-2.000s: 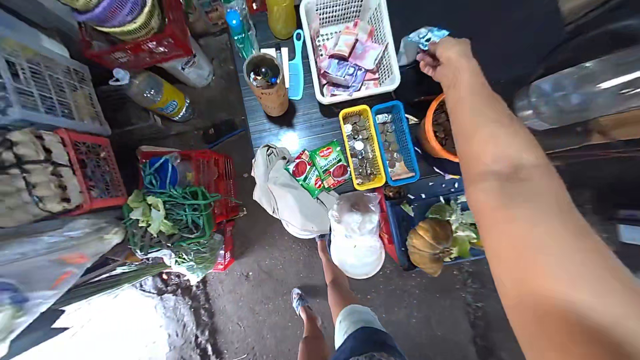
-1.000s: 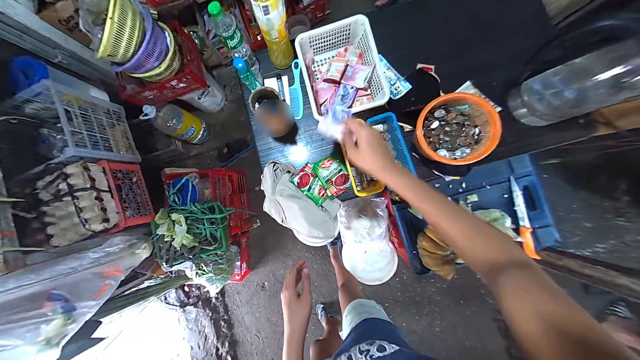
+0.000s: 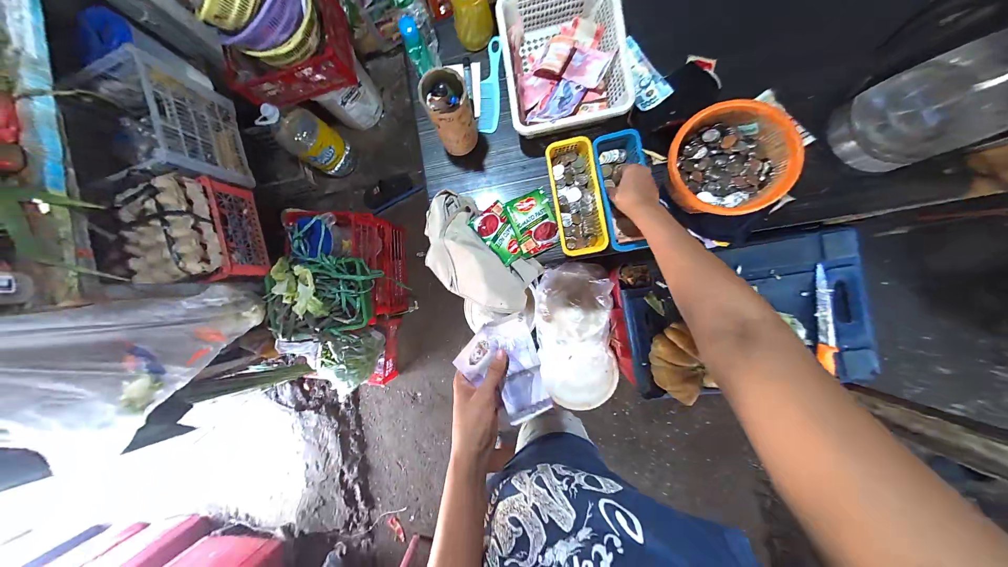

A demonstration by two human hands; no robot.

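Note:
My left hand (image 3: pixel 482 398) holds pale violet banknotes (image 3: pixel 510 366) low in front of my body, thumb on top. The fingers of my right hand (image 3: pixel 635 191) reach down into a blue plastic basket (image 3: pixel 620 142) of coins; whether they grip a coin is hidden. Beside it, touching, is a yellow basket (image 3: pixel 577 197) of coins. To the right stands an orange basket (image 3: pixel 736 157) full of coins. A white basket (image 3: pixel 567 67) behind holds pink and violet banknotes (image 3: pixel 564 63). Blue banknotes (image 3: pixel 647 75) lie on the table at that basket's right side.
Tomato paste pouches (image 3: pixel 521 224) lie by a cream cloth bag (image 3: pixel 476 256). A brown cup (image 3: pixel 450 114) and a blue comb (image 3: pixel 490 90) stand or lie behind. A knife (image 3: pixel 825 315) rests on a blue tray (image 3: pixel 854 276) near a squash (image 3: pixel 679 364). Vegetables fill a red crate (image 3: pixel 390 268) at left.
My left hand, empty one second ago, now holds violet banknotes. My right hand, which held a banknote over the baskets, is now down in the blue basket.

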